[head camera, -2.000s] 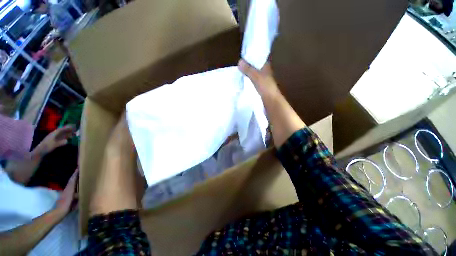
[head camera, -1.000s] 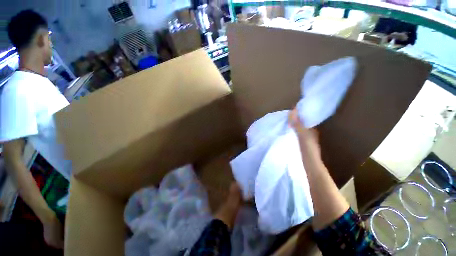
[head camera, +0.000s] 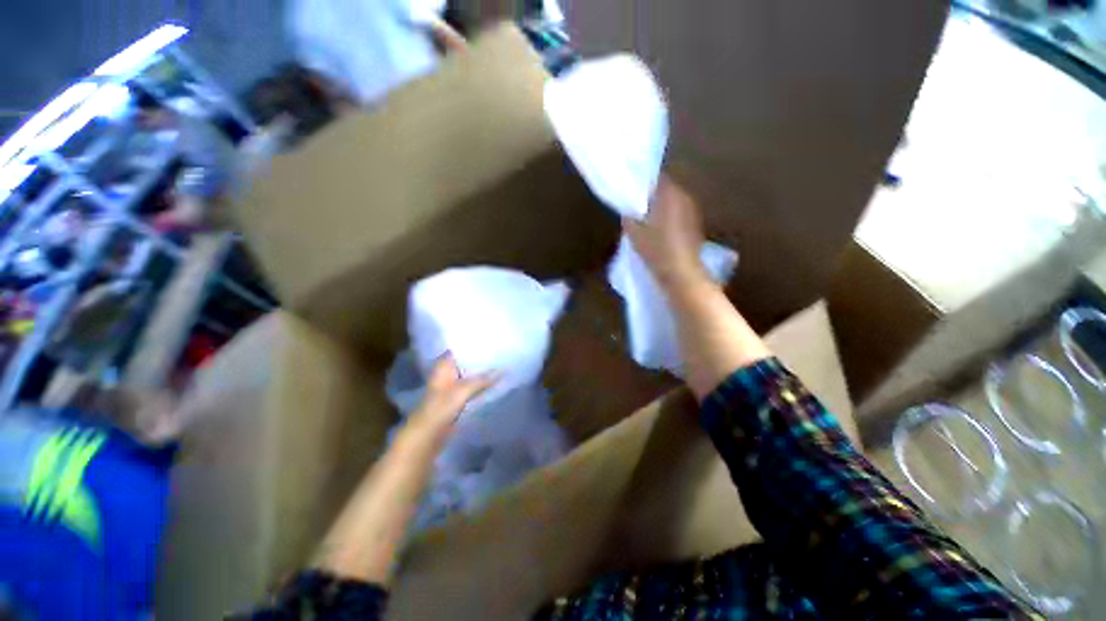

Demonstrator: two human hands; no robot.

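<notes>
My left hand [head camera: 451, 398] is inside the large open carton [head camera: 412, 182], its fingers against a white bagged round piece [head camera: 479, 325] at the carton's left. My right hand [head camera: 667, 237] is closed around a bunch of thin white protective bags [head camera: 613, 127]. One end of the bunch sticks up above the fist, the other hangs below it. Cloudy bagged pieces [head camera: 503, 443] lie under the left hand, partly hidden by the near carton wall. The frame is blurred.
Clear round shades [head camera: 950, 459] stand in rows on a brown surface at the right. A pale-topped closed carton [head camera: 1001, 158] is at the upper right. A person in blue [head camera: 91, 522] is close at the lower left. Another person's white clothing [head camera: 364, 43] shows beyond the carton. Shelving [head camera: 109, 170] is at the left.
The white bagged piece held before my right hand now lies at the carton's left under my left hand. My right hand has moved left, still holding the bag bunch. The view has turned downward.
</notes>
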